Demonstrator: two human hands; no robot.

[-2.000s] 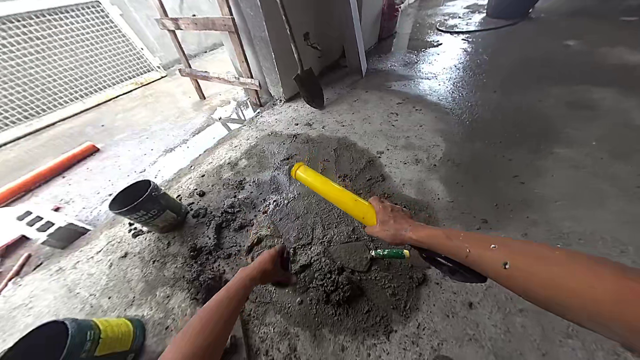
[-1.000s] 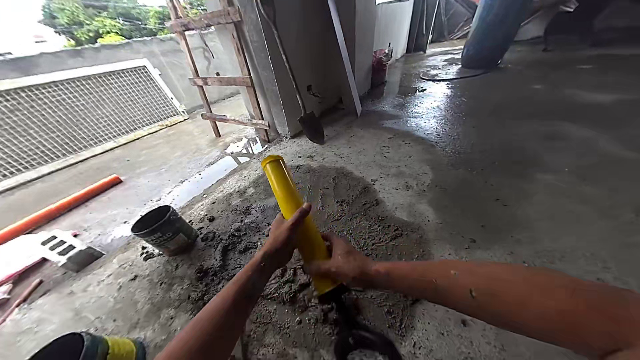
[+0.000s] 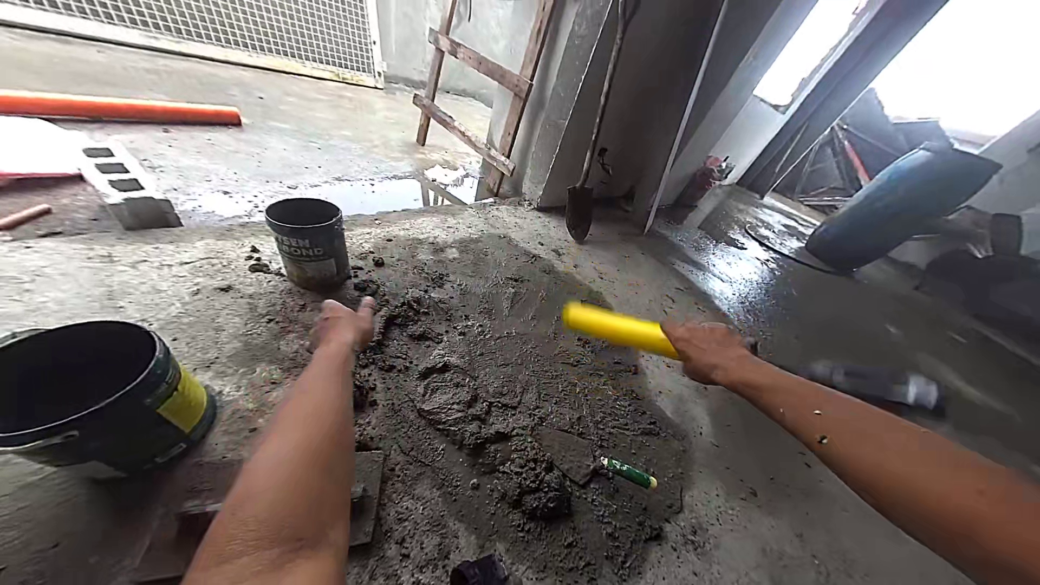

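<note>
My right hand (image 3: 708,351) grips a yellow plastic tube (image 3: 621,327), which points left above wet mortar (image 3: 487,349) spread on the concrete floor. A blurred dark part with a pale end (image 3: 922,392) shows behind my right forearm; whether it joins the tube I cannot tell. My left hand (image 3: 341,325) is just in front of a small black bucket (image 3: 307,244) at the mortar's left edge, and nothing shows in it. Near the mortar's lower right lies a trowel with a green handle (image 3: 630,472), its blade (image 3: 566,452) partly covered in mortar.
A larger black bucket (image 3: 89,390) stands at left. A flat board (image 3: 367,496) lies beneath my left forearm. Farther off are a hollow block (image 3: 130,187), an orange pipe (image 3: 122,107), a wooden ladder-like frame (image 3: 475,65), a leaning shovel (image 3: 579,213) and a blue drum (image 3: 902,207).
My left hand has let go of the yellow tube, which both hands held one second ago, and moved left toward the small bucket. My right hand has moved right with the tube. The view has shifted.
</note>
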